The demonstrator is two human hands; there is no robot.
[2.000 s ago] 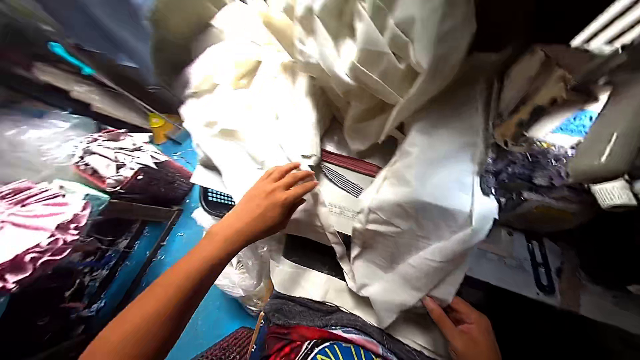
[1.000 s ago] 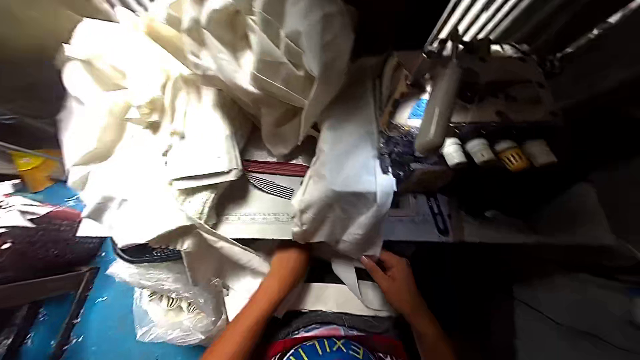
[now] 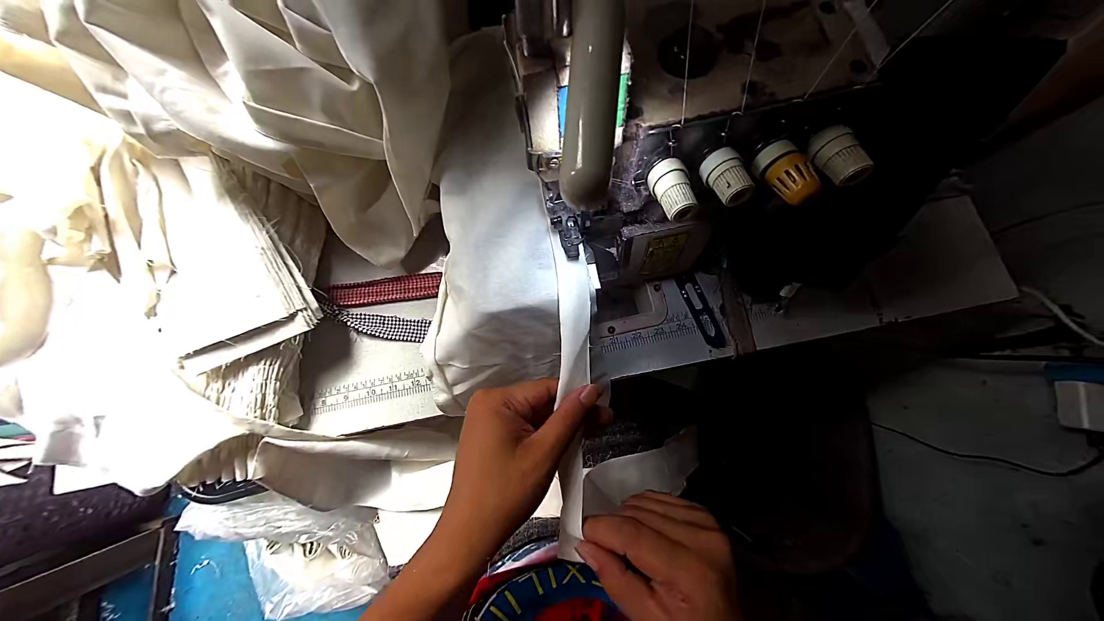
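A folded strip of white fabric (image 3: 573, 319) runs from the presser foot (image 3: 570, 235) of an overlock sewing machine (image 3: 595, 95) down toward me. My left hand (image 3: 517, 448) pinches this strip between thumb and fingers, just off the front edge of the machine bed. Lower and to the right, my right hand (image 3: 660, 548) grips the strip's lower part, where it widens and folds over. Left of the strip, a larger off-white cloth piece (image 3: 496, 285) lies on the bed and reaches the presser foot. My left fingertips are partly hidden behind the strip.
Piled off-white cloth (image 3: 259, 112) and a stack of cut pieces (image 3: 233, 259) cover the left. Red checked tape (image 3: 388, 289) and a printed ruler (image 3: 371, 392) lie on the bed. Several tension knobs (image 3: 673, 185) face forward. A plastic bag (image 3: 319, 552) sits lower left.
The view has shifted right and closer to the machine. The white strip now extends straight from the presser foot, with my left hand higher on it and my right hand below.
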